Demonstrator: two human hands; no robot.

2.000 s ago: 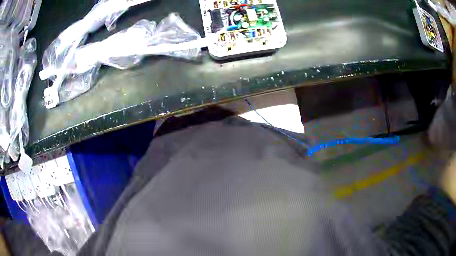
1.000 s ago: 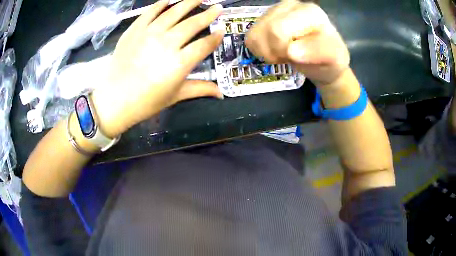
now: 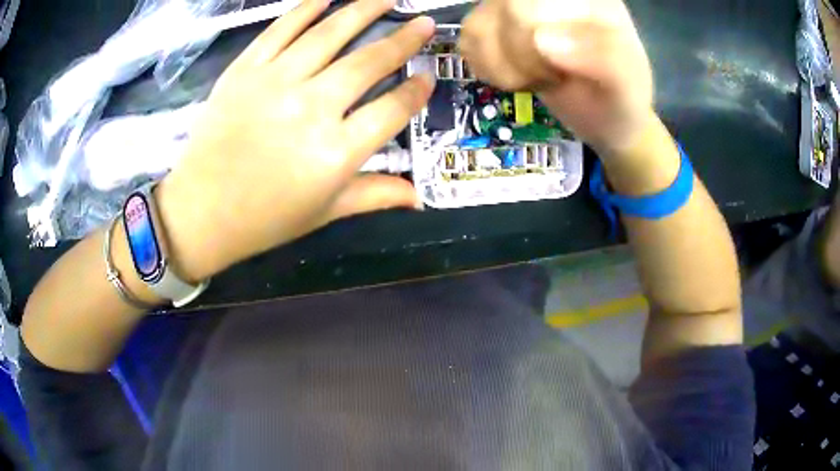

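Observation:
An open white power strip housing (image 3: pixel 502 191) lies on the dark bench, with a green circuit board (image 3: pixel 490 118), a yellow block, a black block and blue wires inside. My left hand (image 3: pixel 276 138) is spread over the cord side, its fingertips and thumb at the housing's left edge. My right hand (image 3: pixel 576 69) is curled into a fist over the housing's upper right part and hides it. Whether the fist holds something small cannot be seen. A white power cord (image 3: pixel 391 161) leaves the housing's left side under my left hand.
Clear plastic bags (image 3: pixel 101 101) around white cords lie on the bench (image 3: pixel 737 101) at the left. Another open unit (image 3: pixel 817 138) lies at the far right, near a person's arm. A blue bin shows below the bench at the lower left.
Both hands came into view over the housing since two seconds ago. In the last second the housing sits slightly lower and further right in view, and the right fist uncovers the circuit board.

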